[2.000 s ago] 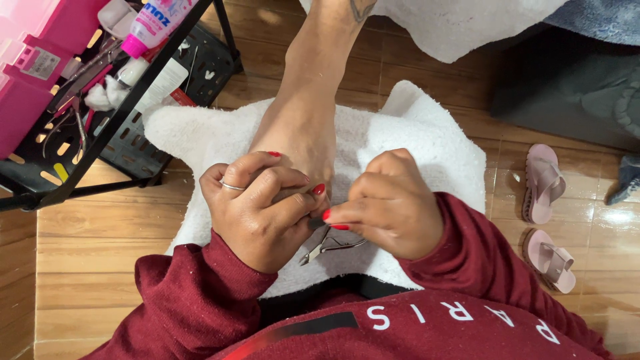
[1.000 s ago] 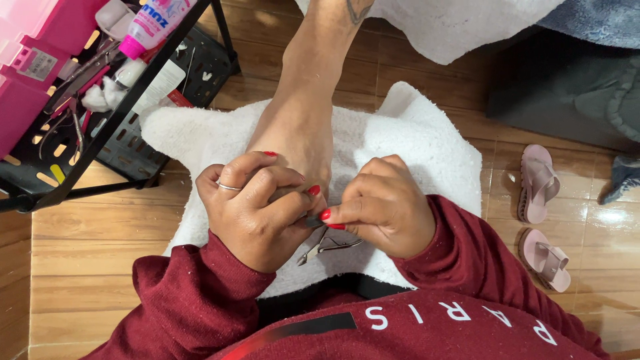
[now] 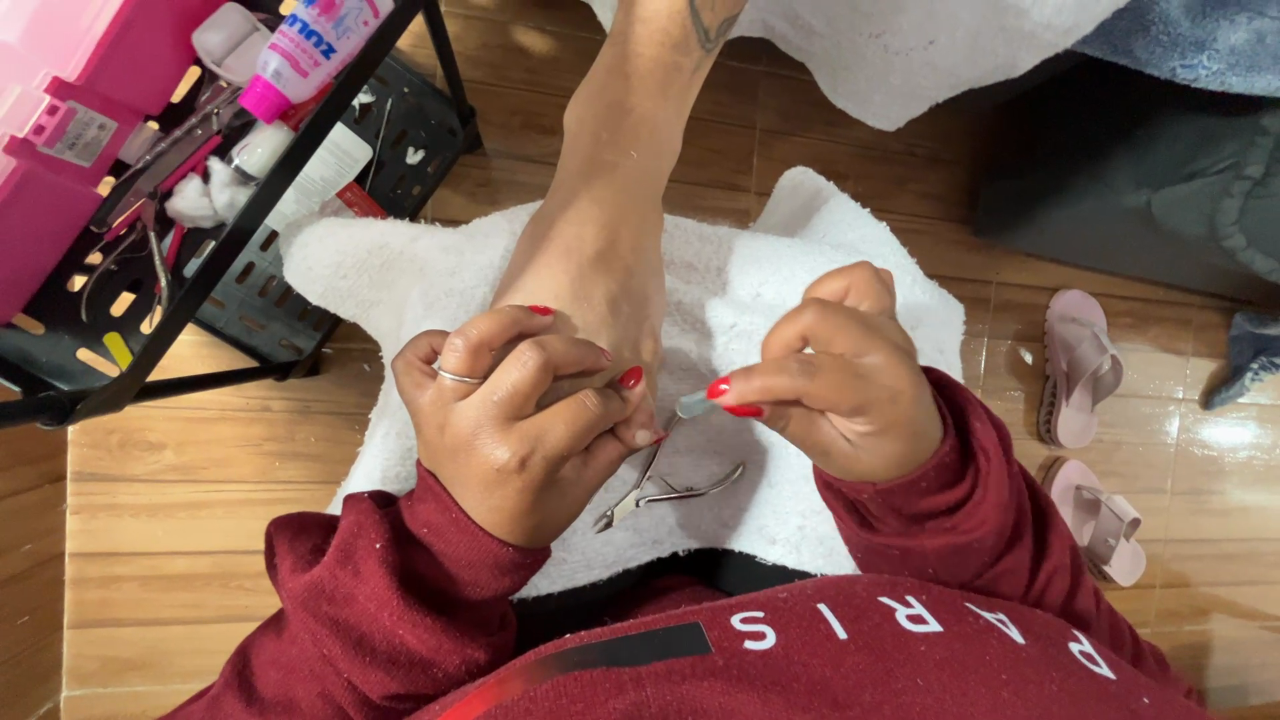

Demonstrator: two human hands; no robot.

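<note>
Another person's bare foot (image 3: pixel 590 260) rests on a white towel (image 3: pixel 800 240) over my lap. My left hand (image 3: pixel 530 410), with a ring and red nails, is closed around the toes and hides most of them. Between thumb and index finger, my right hand (image 3: pixel 840 380) pinches a small metal tool (image 3: pixel 697 403) with a flat, pale end, just right of the toes; the rest of it is hidden in the fingers. Below the toes, a metal cuticle nipper (image 3: pixel 640 495) lies on the towel, its handles spread.
At the left stands a black cart (image 3: pixel 225 240) holding a pink case (image 3: pixel 75 110), an acetone bottle (image 3: pixel 310 50), cotton (image 3: pixel 207 195) and metal tools. Pink sandals (image 3: pixel 1078 370) lie on the floor at right, near a dark padded seat (image 3: pixel 1130 190). Another white towel (image 3: pixel 880 50) hangs at the top.
My right hand has moved right, away from the toes, and the tool's pale end shows between its fingertips and the toes. My left hand still holds the toes.
</note>
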